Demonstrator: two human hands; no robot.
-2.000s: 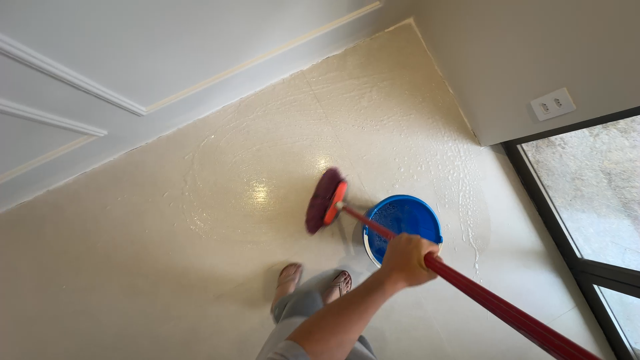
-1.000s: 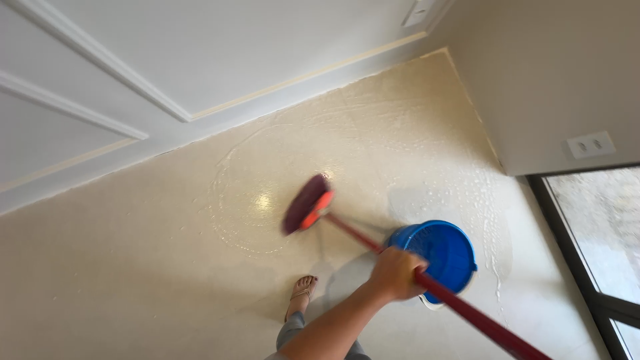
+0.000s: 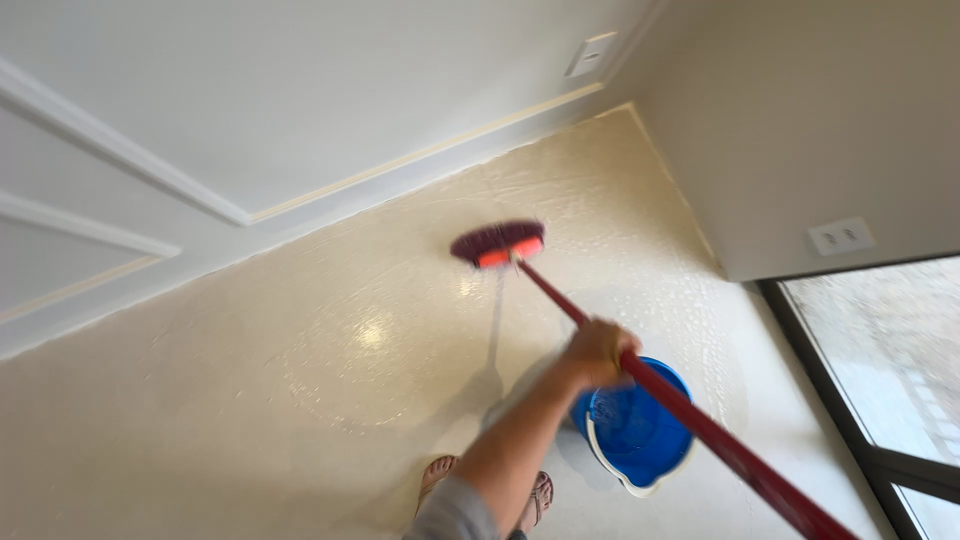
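Note:
My left hand (image 3: 600,354) grips the red handle (image 3: 720,439) of a push broom. The handle runs from the lower right edge up to the orange block (image 3: 511,253) of the broom head. Blurred dark purple bristles (image 3: 487,238) face the back wall, over the wet beige floor (image 3: 390,300). Partly under my left hand and the handle stands a blue plastic bucket (image 3: 637,442) with some liquid in it and a white bail handle hanging on its near side. My right hand is out of view.
A white panelled wall (image 3: 360,97) with moulding and a wall plate runs along the back. On the right are a grey wall (image 3: 787,135) with an outlet plate (image 3: 841,236) and a dark-framed glass door (image 3: 825,375). My sandalled feet (image 3: 540,499) stand left of the bucket.
The broom head has swung from beside the bucket toward the back wall and turned, with my left hand still on the handle. Both feet show again; one second ago only one did.

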